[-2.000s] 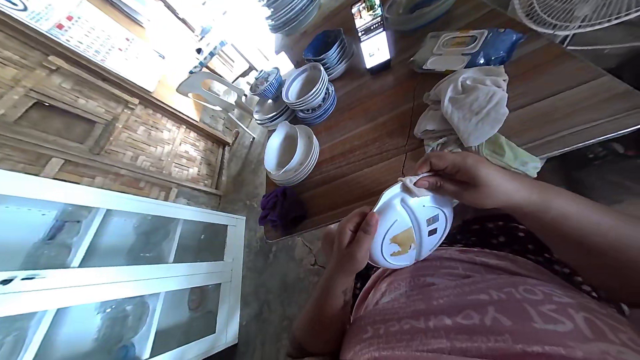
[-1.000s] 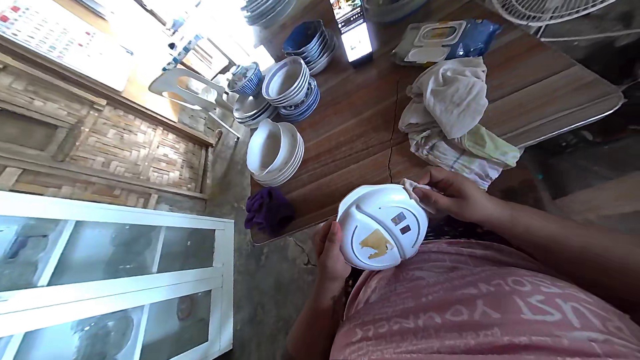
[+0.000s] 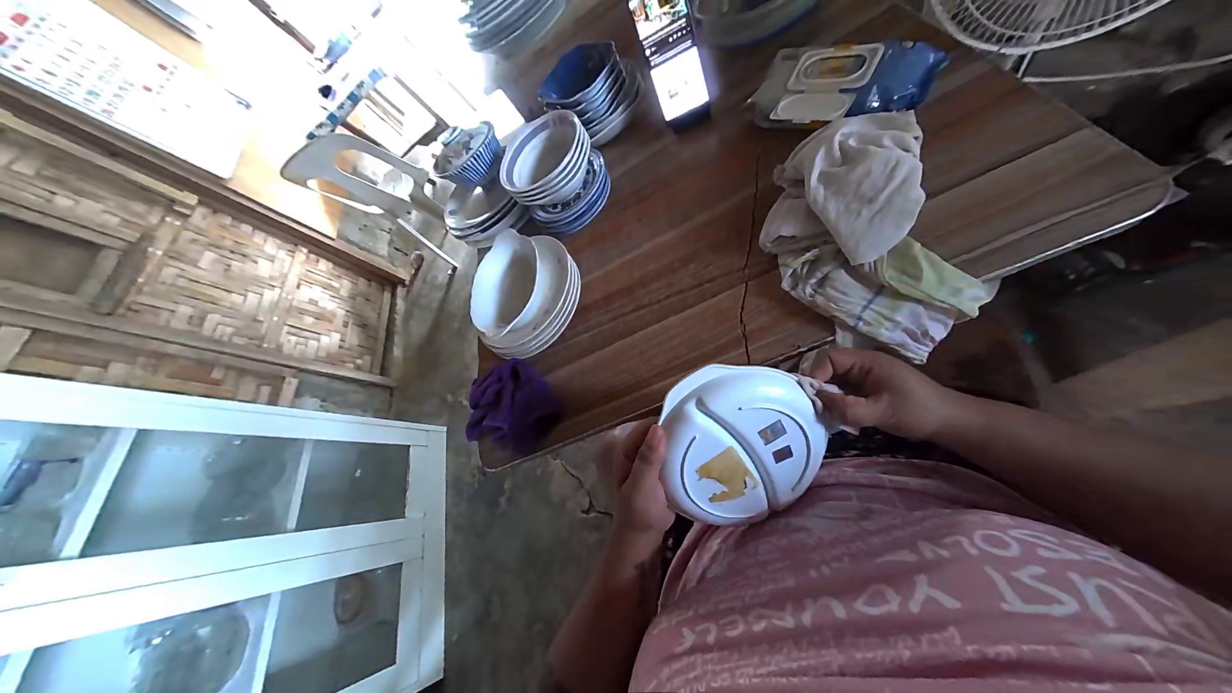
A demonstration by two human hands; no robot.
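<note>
A white divided dish (image 3: 746,445), its underside towards me with a torn yellowish label, is tilted over my lap. My left hand (image 3: 643,476) grips its left edge, thumb on the rim. At the dish's upper right rim, my right hand (image 3: 866,390) pinches a pale cloth (image 3: 816,390) against the edge; much of that cloth is hidden. Beyond the right hand, a crumpled beige cloth (image 3: 857,183) lies on a checked towel (image 3: 876,298) at the table's edge.
On the wooden table (image 3: 674,260) stand white bowls and plates (image 3: 539,298), patterned bowls (image 3: 553,159), dark blue bowls (image 3: 587,82), a lit phone (image 3: 674,63) and a wipes pack (image 3: 837,82). A purple cloth (image 3: 515,404) hangs at the corner. A white glass-paned cabinet (image 3: 423,539) is at left.
The dish has turned a little in my hands since two seconds ago, and my right hand with the cloth has shifted along its rim. The view has moved slightly.
</note>
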